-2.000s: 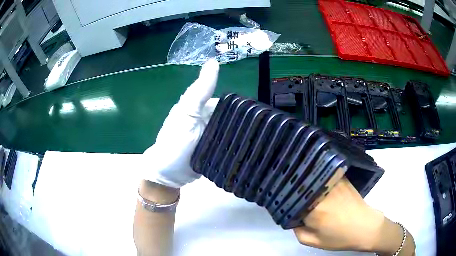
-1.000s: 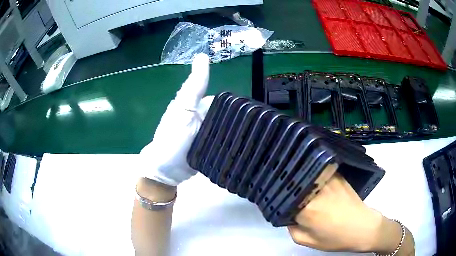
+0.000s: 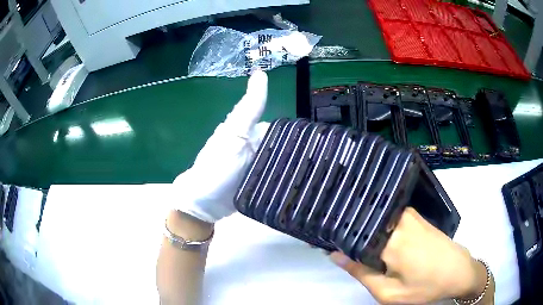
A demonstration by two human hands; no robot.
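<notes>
A stack of several black housings [image 3: 321,184] is held tilted above the white sheet, its edges showing as parallel ribs with bright lines. My left hand [image 3: 223,155], in a white glove, is pressed against the stack's left end with the thumb pointing up. My right hand [image 3: 417,259], bare, grips the stack's right end; some of its fingers are hidden inside the open frames, and others show below the lower edge.
A row of housings [image 3: 398,113] lies on the green surface [image 3: 161,152], with a black strip [image 3: 303,89] at its left end. Behind are a clear plastic bag [image 3: 223,53] and a red tray [image 3: 440,41]. The white sheet [image 3: 107,238] lies in front; a black tray [image 3: 527,220] is at right.
The stack has turned, showing more of its ribbed side, with bright lines along the edges. My right hand has turned with it and shifted slightly right; more fingers show below. The left thumb has moved slightly right.
</notes>
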